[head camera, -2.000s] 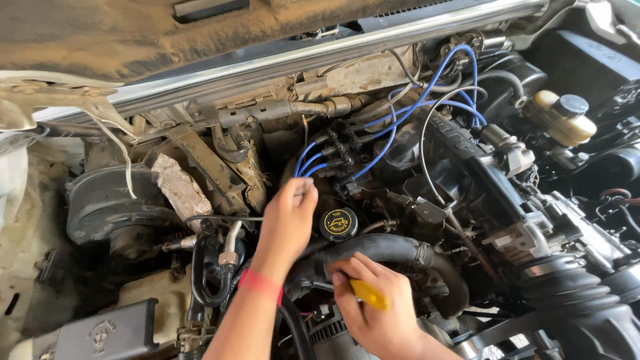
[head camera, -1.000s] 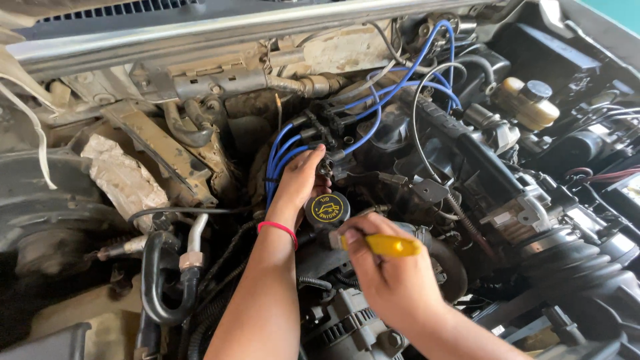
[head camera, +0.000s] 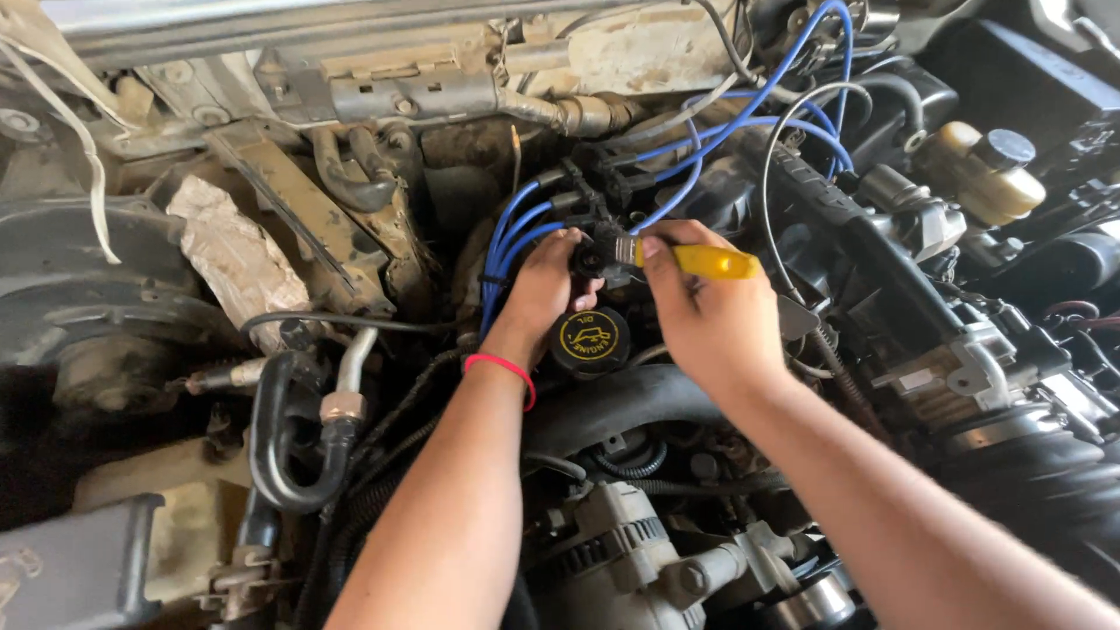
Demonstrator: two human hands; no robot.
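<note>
My right hand (head camera: 719, 302) grips a paintbrush with a yellow handle (head camera: 713, 262). Its metal ferrule points left, and its dark bristles touch or nearly touch the black ignition coil pack (head camera: 604, 188). At the coil pack's near end is my left hand (head camera: 547, 284), a pink band on its wrist; its fingers curl around a black part there, partly hidden from view. Blue spark plug wires (head camera: 516, 227) run from the coil pack on both sides. Just below my left fingers sits the black engine oil cap (head camera: 591, 339) with yellow marking.
A thick black hose (head camera: 626, 402) curves below the oil cap, above the alternator (head camera: 612, 542). To the left are a bent black hose (head camera: 262, 446) and a brown paper-like wrap (head camera: 236, 254). A fluid reservoir (head camera: 984, 175) stands at upper right, with a thin cable (head camera: 766, 192) looping nearer.
My right hand has brought the brush from below the oil cap up to the coil pack. My left hand remains by the coil pack. The view has shifted.
</note>
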